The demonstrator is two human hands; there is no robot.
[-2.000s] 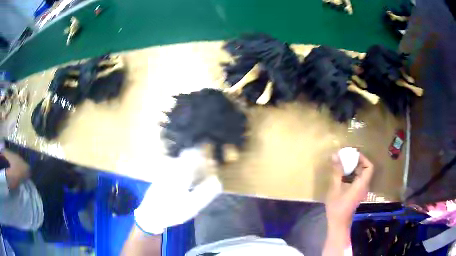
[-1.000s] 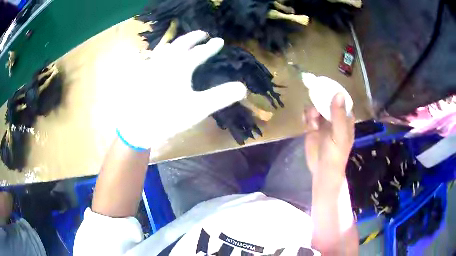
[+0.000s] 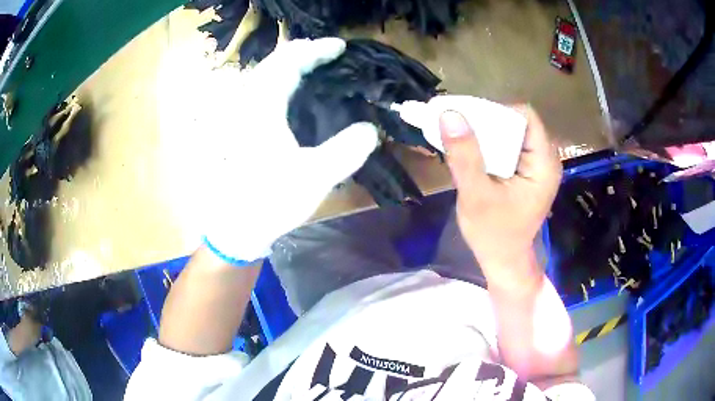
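Note:
A black shaggy figure assembly point(image 3: 337, 94) lies near the front edge of the bench. My left hand point(image 3: 251, 141), in a white knitted glove with a blue cuff edge, is on it, with the black piece between thumb and fingers. My bare right hand point(image 3: 502, 172) holds a white glue bottle point(image 3: 482, 129) tilted sideways. Its narrow nozzle points left and is at the black strips, touching or just above them; I cannot tell which. The figure's left side is hidden under the glove.
More black pieces lie behind point(image 3: 353, 12) and at the left point(image 3: 47, 153). A red packet point(image 3: 563, 45) lies near the metal panel point(image 3: 651, 63). The green belt point(image 3: 86, 39) runs at upper left. A blue crate point(image 3: 611, 227) stands below right. Another person's arm point(image 3: 27, 333) shows lower left.
The glue bottle has moved left and tipped over so its nozzle is at the black piece. My gloved hand stays on that piece. The pale limb seen before at its right is no longer visible.

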